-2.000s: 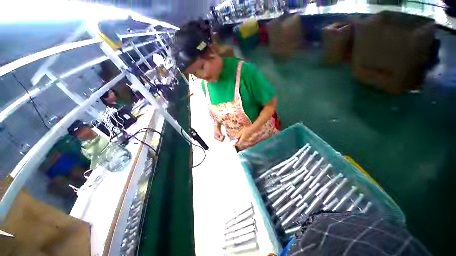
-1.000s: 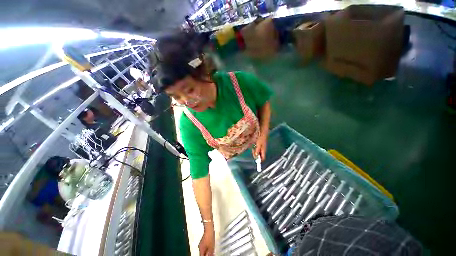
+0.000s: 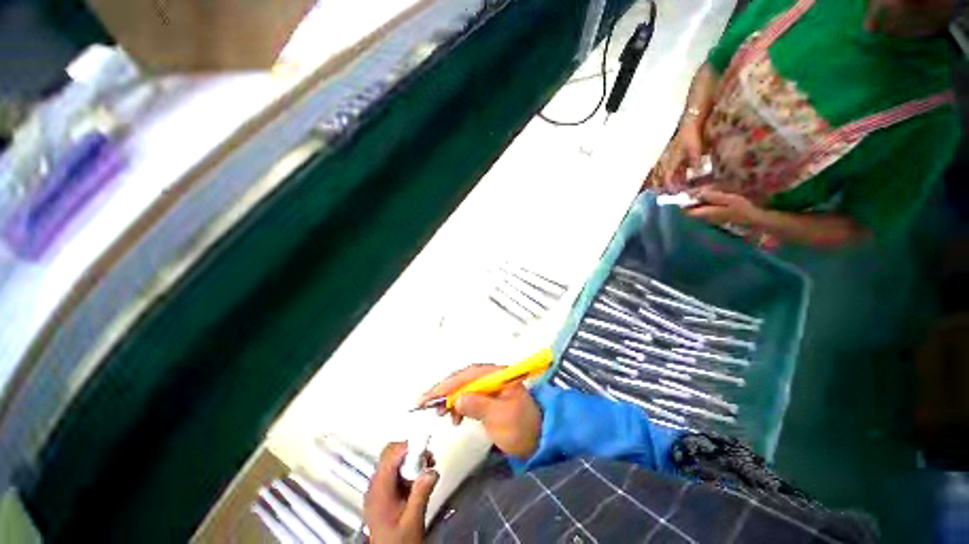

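My right hand, in a blue sleeve, grips a yellow-handled tool with a thin dark tip pointing left. My left hand is low in the picture and holds a white tube body roughly upright between thumb and fingers. The tool tip is just above the tube's upper end; I cannot tell that they touch. Waiting white tubes lie side by side left of my left hand, at the near end of the white bench. My left fingers hide part of the held tube.
A teal crate of tubes stands right of the bench. Slim pieces lie beside it. A black corded tool lies at the far end. A coworker in green holds small white parts. A dark green conveyor runs left.
The view has swung down and left onto the near bench. Both my hands, the yellow tool and held tube are now visible. The coworker's arm has withdrawn from the near bench; both their hands are by the crate.
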